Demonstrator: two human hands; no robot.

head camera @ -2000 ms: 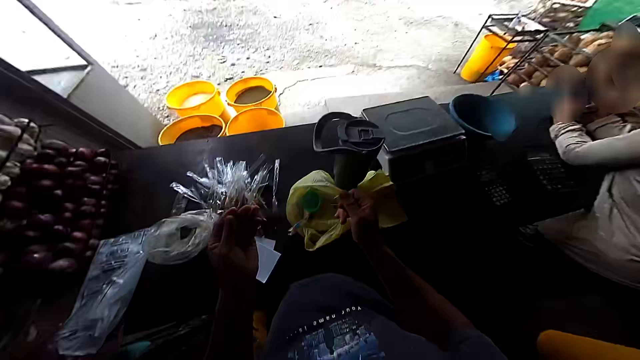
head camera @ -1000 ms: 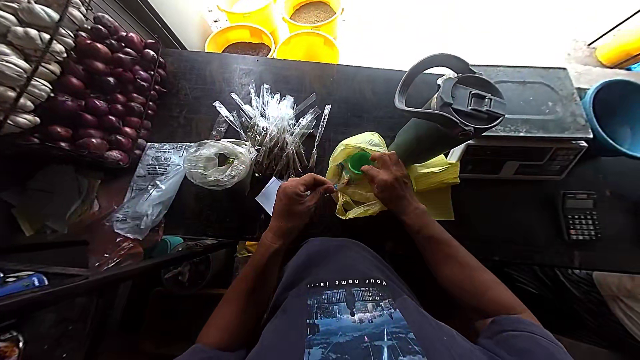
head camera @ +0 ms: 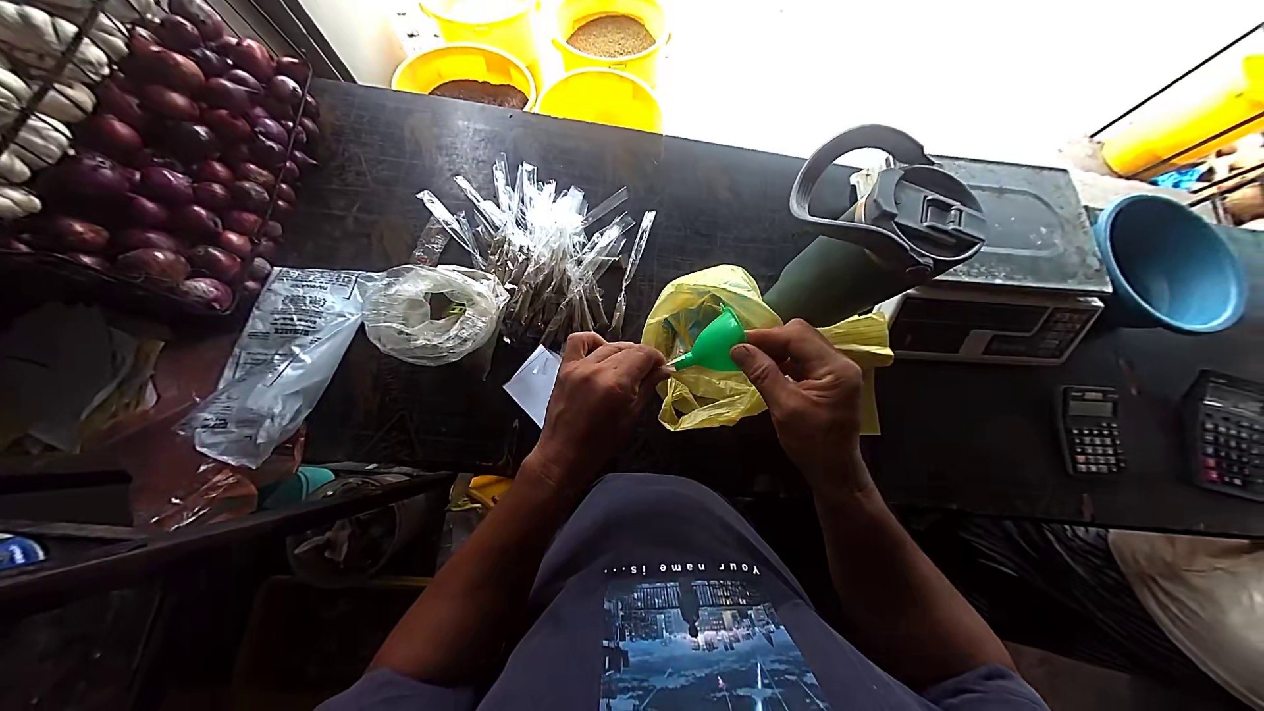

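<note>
My right hand [head camera: 805, 390] grips the rim of a green plastic funnel [head camera: 713, 344], tilted with its spout toward my left hand. At the spout's tip, the fingers of my left hand [head camera: 604, 400] pinch something small and pale, probably the mouth of a narrow clear plastic sleeve; most of it is hidden. Beneath the funnel lies an open yellow plastic bag [head camera: 691, 296], its contents mostly hidden. Left of the bag is a pile of filled narrow clear plastic packets [head camera: 553, 257], beside a roll of clear plastic [head camera: 434, 314]. A white paper piece [head camera: 536, 383] lies near my left hand.
A dark tumbler with a handle [head camera: 839, 267] leans by a weighing scale [head camera: 987, 321]. Farther right are a blue bowl [head camera: 1170, 262] and two calculators [head camera: 1091, 430]. Red onions [head camera: 188, 168] and a printed plastic bag [head camera: 286, 355] are at left. Yellow buckets [head camera: 464, 64] stand beyond the dark counter [head camera: 711, 178].
The green funnel, lying in the yellow bag a second ago, is now lifted in my right hand with its spout at my left fingers. The view has swung down and closer since the earliest frame.
</note>
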